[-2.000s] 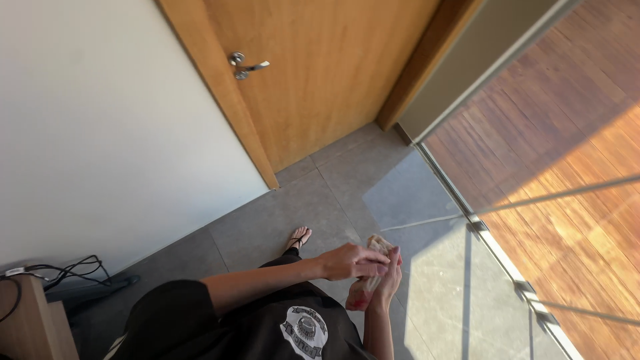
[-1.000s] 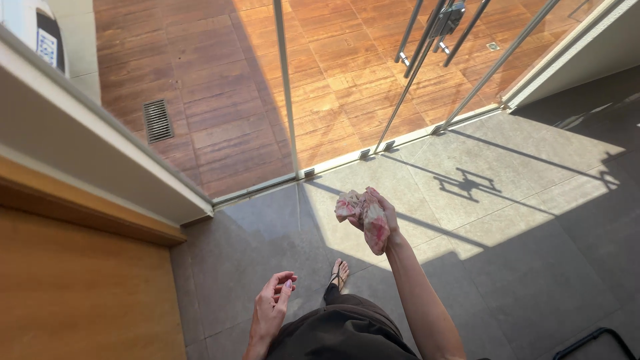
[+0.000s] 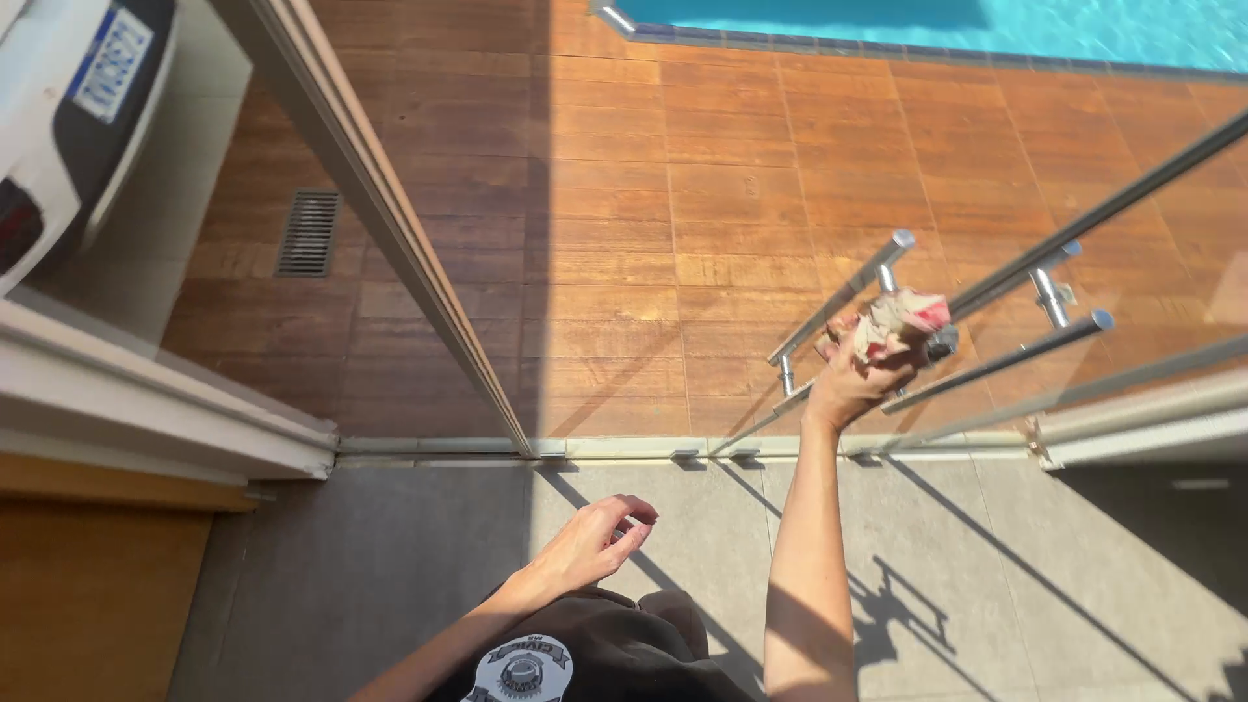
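Note:
My right hand [image 3: 858, 385] is raised at the glass door, closed around a crumpled cloth or paper [image 3: 902, 327], whitish with red patches. It is beside the metal door handle [image 3: 838, 297] and near the door lock [image 3: 942, 343], which is partly covered; whether the fingers touch either cannot be told. Another metal bar handle [image 3: 1004, 361] slants to the right of the hand. In front of my body, low at the centre, my left hand [image 3: 595, 536] hangs with curled fingers and nothing visible in it.
Beyond the glass lie a wood-look tiled deck [image 3: 604, 224], a floor drain grate [image 3: 309, 234], a pool [image 3: 829, 15] and a white car [image 3: 49, 156] at the left. A metal door frame [image 3: 390, 224] stands left of centre. Grey floor tiles [image 3: 390, 575] and a wooden door [image 3: 97, 585] are nearer.
The view has turned from the wooden door to the glass door. My hands, together at first, are apart, and my right hand with the crumpled thing has reached up to the door handles.

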